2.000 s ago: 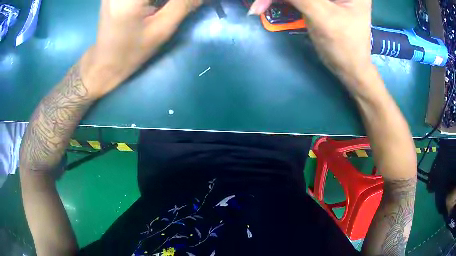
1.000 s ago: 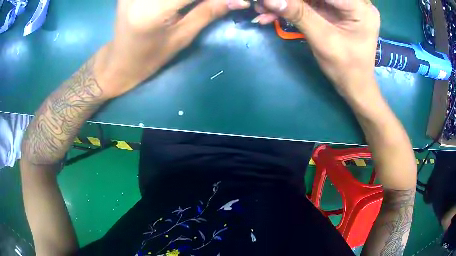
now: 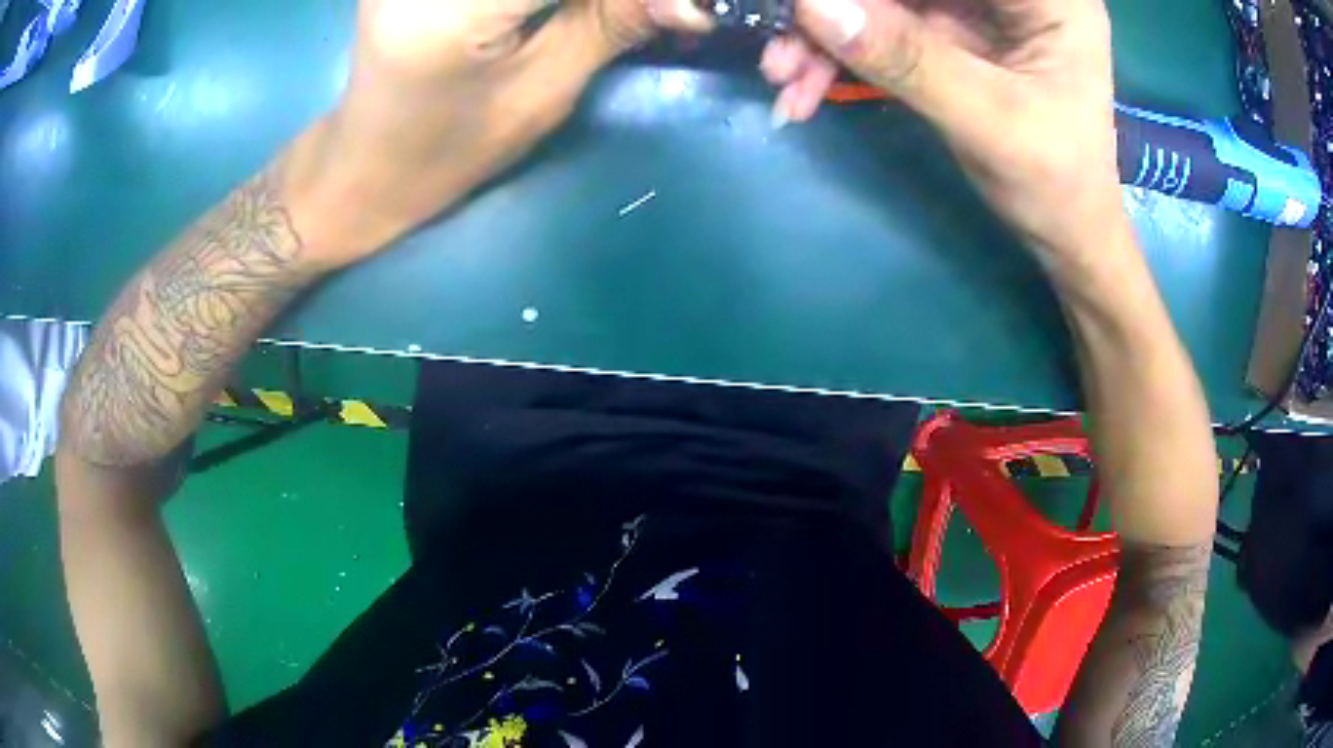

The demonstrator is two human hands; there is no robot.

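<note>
My left hand (image 3: 483,88) and my right hand (image 3: 972,88) meet at the top edge of the view, both partly cut off. Between their fingertips they hold a small black module (image 3: 750,15), also cut off by the edge. A bit of the orange holder (image 3: 858,92) shows on the bench behind my right hand's fingers; most of it is hidden. The blue electric screwdriver (image 3: 1228,168) lies to the right of my right wrist, its front end hidden behind the hand.
Pale curved plastic pieces (image 3: 110,44) lie at the far left. A parts box (image 3: 1281,292) stands at the right edge, with a black cable beside it. A thin white strip (image 3: 637,203) lies mid-bench. A red stool (image 3: 1023,570) stands below right. Part of a person shows at the right edge.
The black module now shows between my fingertips at the top edge. Both hands have come closer together since the earliest frame, and my right hand has moved off the orange holder.
</note>
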